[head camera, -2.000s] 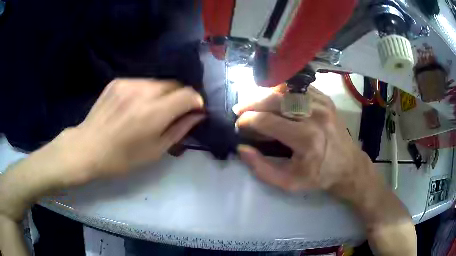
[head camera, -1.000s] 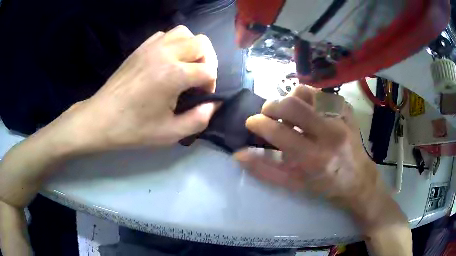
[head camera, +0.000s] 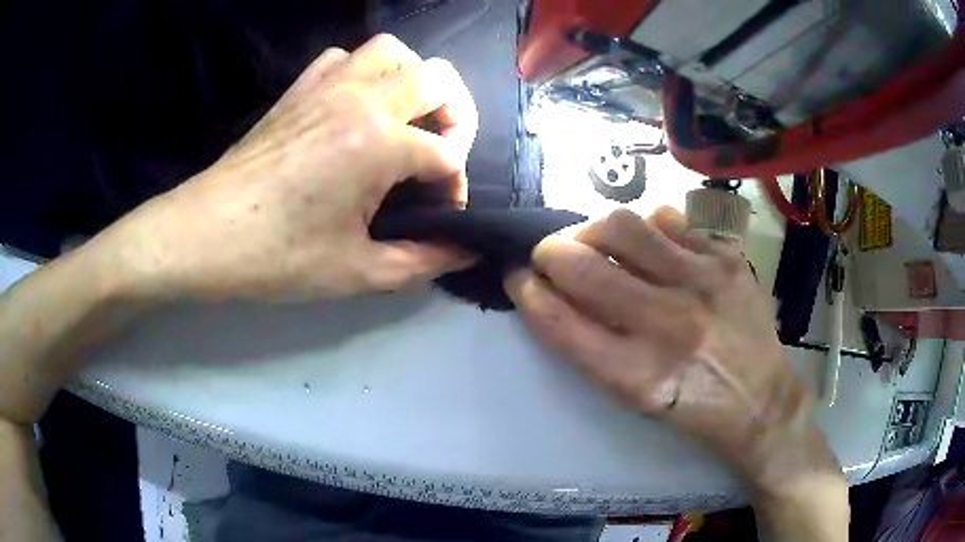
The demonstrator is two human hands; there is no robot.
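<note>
A large dark garment piece [head camera: 127, 95] covers the left and back left of the white table. My left hand [head camera: 349, 175] is closed on a folded edge of it, with the cloth pinched between thumb and fingers. My right hand [head camera: 656, 307] pinches the other end of the same dark fold [head camera: 487, 235], just in front of the sewing machine. The fold is stretched between both hands, and a ragged lower edge hangs below it. The red and white machine head [head camera: 783, 85] stands above and to the right. Bright glare hides the needle area.
A round metal disc [head camera: 617, 167] shows on the bed. A ribbed cream knob [head camera: 717, 212] is behind my right hand. Scissors with red-orange handles [head camera: 785, 201], a dark cloth strip [head camera: 801, 281] and a white stick [head camera: 836, 349] lie at right. A ruler [head camera: 423, 489] edges the table front.
My left hand has risen and moved slightly right since the earliest frame, gripping a fold now pulled up between both hands. The machine head appears farther right, and the metal disc has come into view.
</note>
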